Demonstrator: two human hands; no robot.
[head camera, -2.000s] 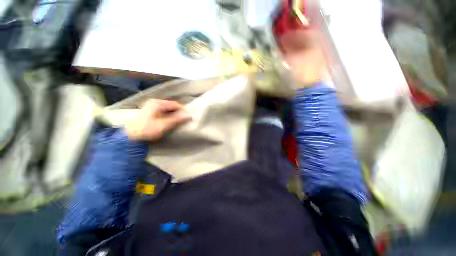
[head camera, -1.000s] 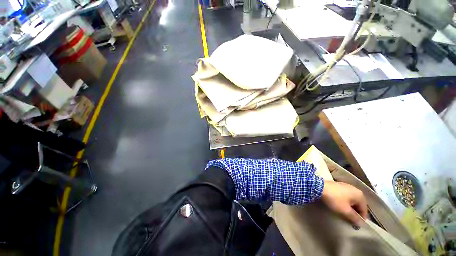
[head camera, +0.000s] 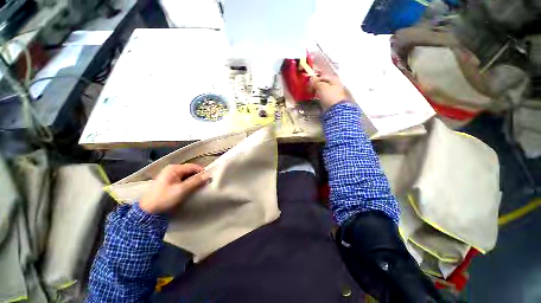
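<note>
A beige fabric bag (head camera: 237, 195) with yellow edging lies over the lap, its open mouth up against the yellow press base (head camera: 254, 111). My left hand (head camera: 173, 188) grips the bag's mouth hem at the left. My right hand (head camera: 330, 90) is at the red box (head camera: 298, 80) right of the press, its fingers at the pale yellow strip (head camera: 306, 65) standing there. Whether the fingers hold the strip or a small part cannot be told. The press head (head camera: 270, 29) is a bright white shape above the dies.
A round dark bowl (head camera: 209, 108) of small gold and silver parts stands left of the press on the white workbench (head camera: 155, 77). Beige bags hang at the left (head camera: 77, 222) and lie at the right (head camera: 457, 183). A blue item (head camera: 394, 15) is at the back right.
The view has swung back from the aisle and the bag stack at the left to the press. The right hand shows again, at the red box. The left hand still grips the bag.
</note>
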